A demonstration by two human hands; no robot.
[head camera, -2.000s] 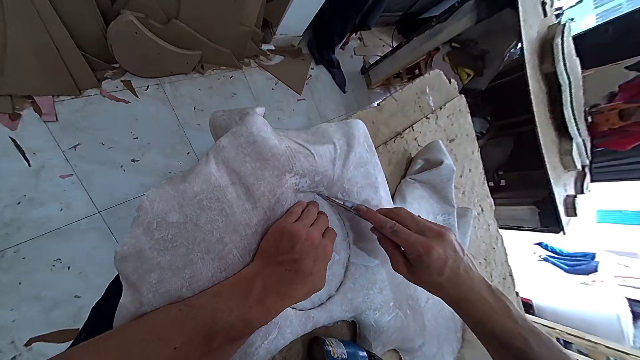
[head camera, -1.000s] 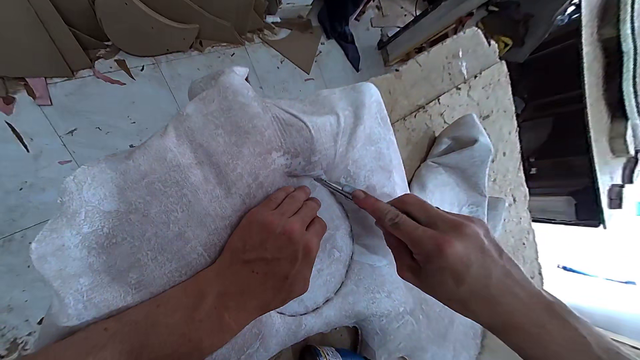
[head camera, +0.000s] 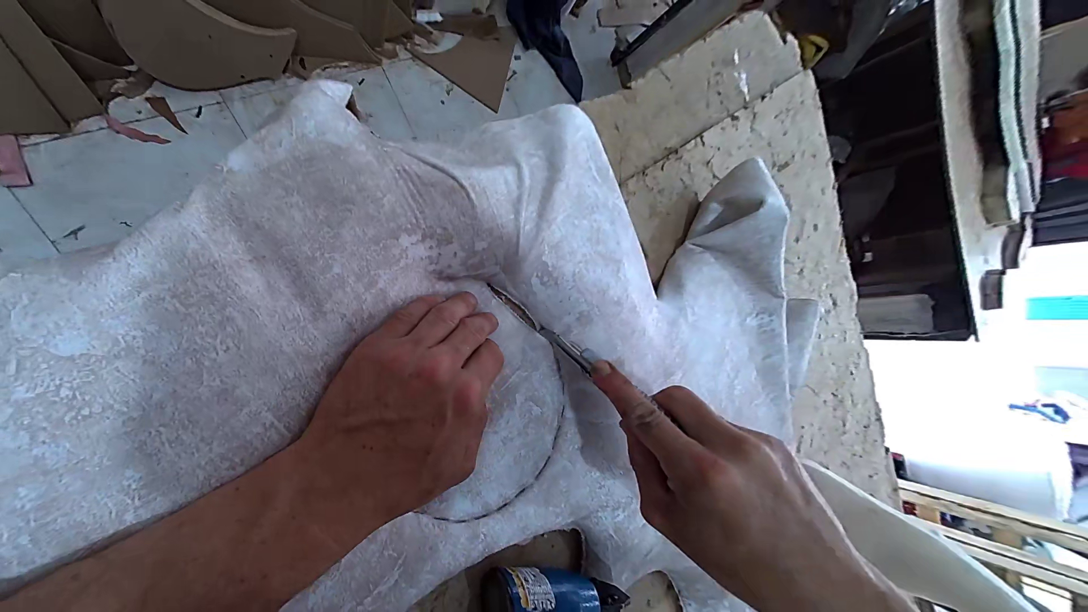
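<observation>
A pale, mottled sheet of leather or fabric (head camera: pixel 280 212) is spread over a worn board bench, its far edge hanging toward the floor. My left hand (head camera: pixel 416 391) presses palm down on the sheet, over a rounded piece (head camera: pixel 518 425) outlined by a curved cut. My right hand (head camera: pixel 714 467) grips a slim metal-handled knife (head camera: pixel 565 348), index finger stretched along it. The blade end sits in the cut line at the upper right of the curve, where a narrow slit shows open. The blade tip cannot be made out clearly.
A blue bottle or can with a dark nozzle (head camera: pixel 552 591) lies at the bottom edge. The bench (head camera: pixel 833 340) shows right of the sheet, beside a loose fold. Brown cardboard pieces (head camera: pixel 195 42) and scraps lie on the tiled floor; dark shelving (head camera: pixel 901 195) stands at right.
My right hand has drawn the knife down and right along the curve, away from my left fingertips. A slit now shows behind it. The view has come closer to the sheet.
</observation>
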